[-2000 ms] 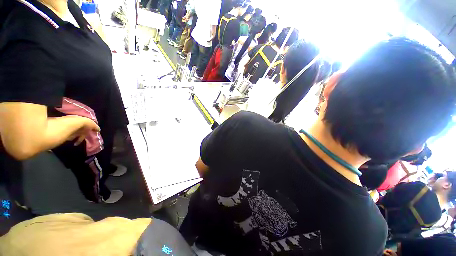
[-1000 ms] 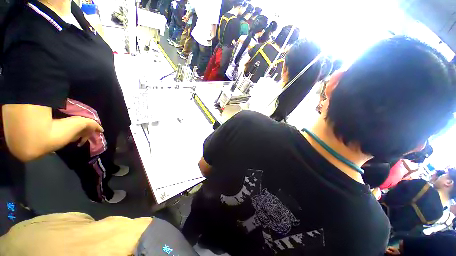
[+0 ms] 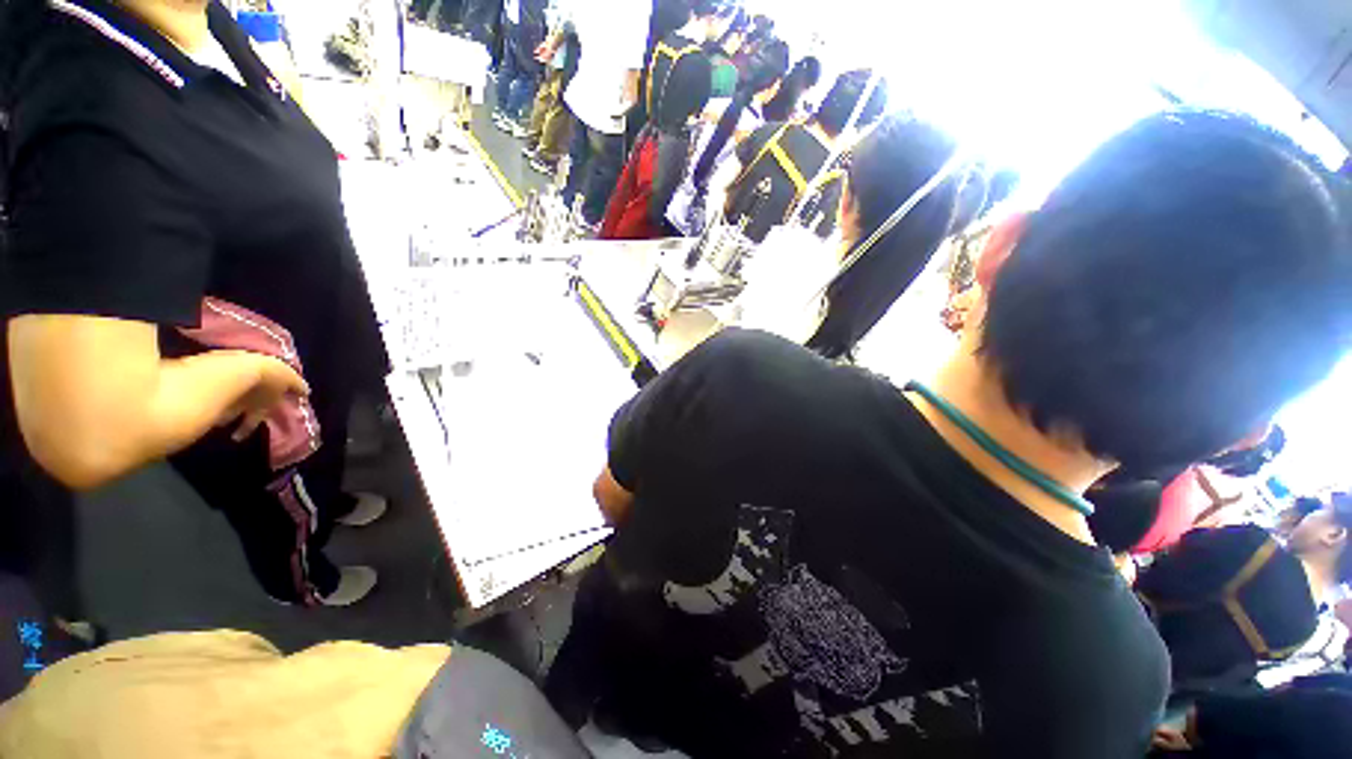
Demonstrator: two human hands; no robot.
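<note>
Neither of my hands is in the picture. A bulky tan cloth or sleeve (image 3: 223,700) fills the bottom left. Beside it is a dark grey apron part (image 3: 482,715) with a small light-blue mark. In front stands a white table (image 3: 497,445) with a thin dark edge, overexposed in places. A yellow-black strip (image 3: 605,322) lies along its far right side. Small metal items (image 3: 697,282) stand near that strip, too blurred to name.
A person in a black T-shirt (image 3: 875,578) stands close in front at the right, back turned. A person in a black polo (image 3: 223,193) stands at the left, a hand at a maroon-pink garment (image 3: 274,386). More people stand in rows behind, some with crossed yellow-brown straps.
The person in the black T-shirt has shifted slightly to the right in the picture. The rest stands nearly the same.
</note>
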